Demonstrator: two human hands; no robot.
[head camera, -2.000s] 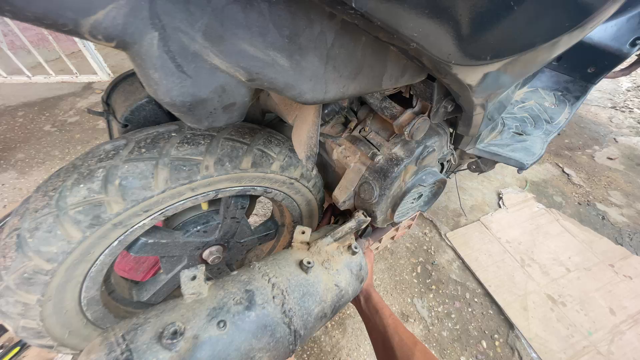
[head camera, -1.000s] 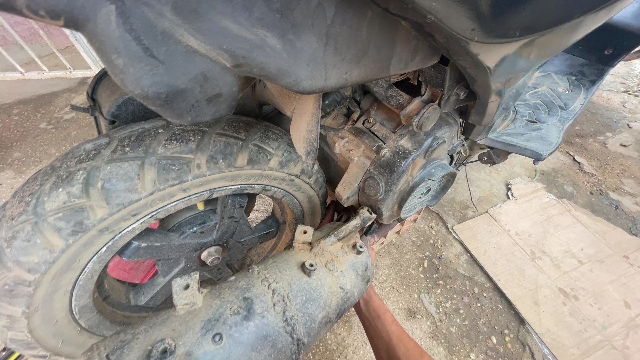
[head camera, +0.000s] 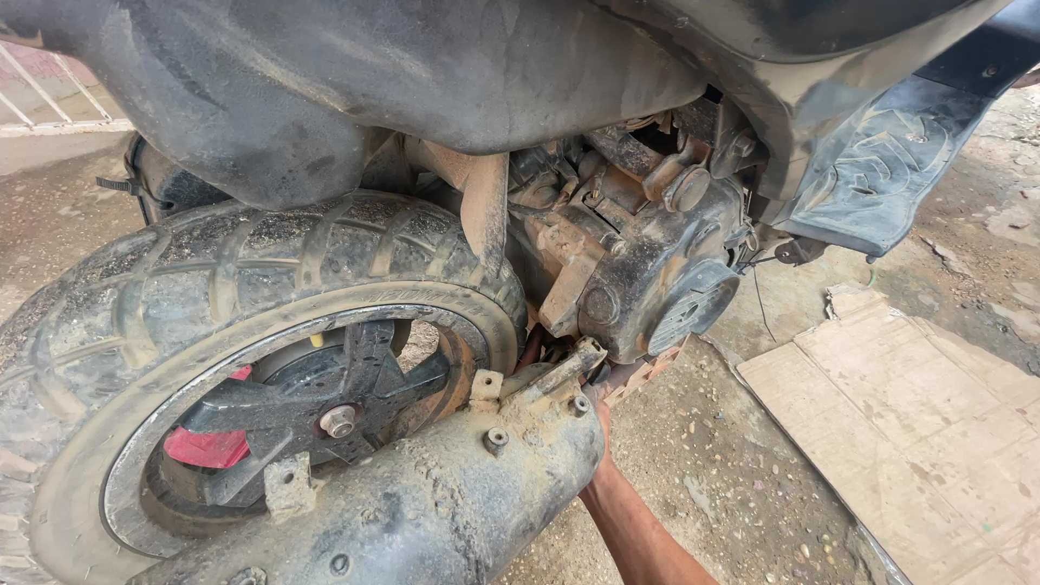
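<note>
My right hand (head camera: 603, 406) reaches up from the lower edge, behind the front end of a dirty exhaust muffler (head camera: 439, 487). Its wrist and part of the back of the hand show beside the muffler; most fingers are hidden, so its grip cannot be told. My left hand is out of view. Lying across the lower part of the scooter's rear wheel, the muffler has mounting tabs and bolt bosses along its top. A clamp-like bracket (head camera: 569, 370) at its front end sits just below the engine (head camera: 658, 268). The rear tyre (head camera: 268, 252) is at the left, with a black spoked rim.
Grey and black body panels (head camera: 455, 65) hang over the wheel and engine. A flattened cardboard sheet (head camera: 910, 422) lies on the gravelly concrete at the right. The scooter's footboard (head camera: 877, 162) is at upper right, and a white metal grille (head camera: 61, 89) at upper left.
</note>
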